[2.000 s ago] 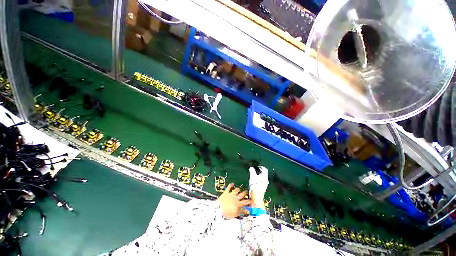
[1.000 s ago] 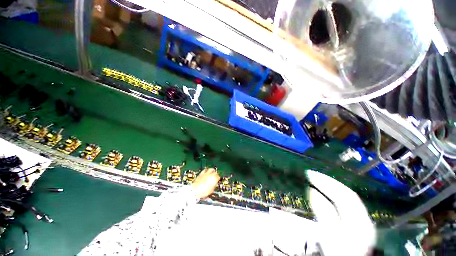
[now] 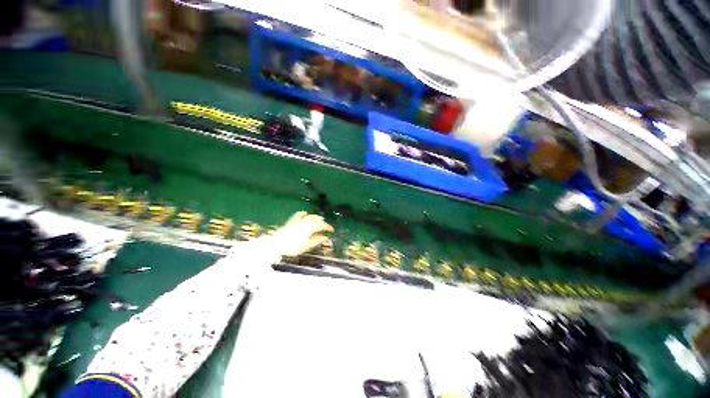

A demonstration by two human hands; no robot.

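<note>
My left hand (image 3: 302, 235), bare with a speckled white oversleeve, reaches over the near edge of the green conveyor belt (image 3: 226, 183). Its fingers are bent down at the row of yellow-and-black circuit boards (image 3: 187, 219); blur hides whether they grip one. A pale blurred shape at the bottom edge, beside the right-hand cable pile (image 3: 564, 357), may be my gloved right hand; its fingers cannot be made out. A white work sheet (image 3: 311, 326) lies on the bench in front of me.
Another black cable pile (image 3: 39, 284) lies at the left. Black cables lie along the belt. Beyond it stands a blue plastic tote (image 3: 436, 181) with dark parts, and a row of yellow parts (image 3: 218, 116). A clear hood and grey ribbed hose (image 3: 646, 54) hang at the upper right.
The two hands were together at the belt, then parted; the right arm swept right and down. My left hand stays at the boards. The view has shifted, showing the right-hand cable pile.
</note>
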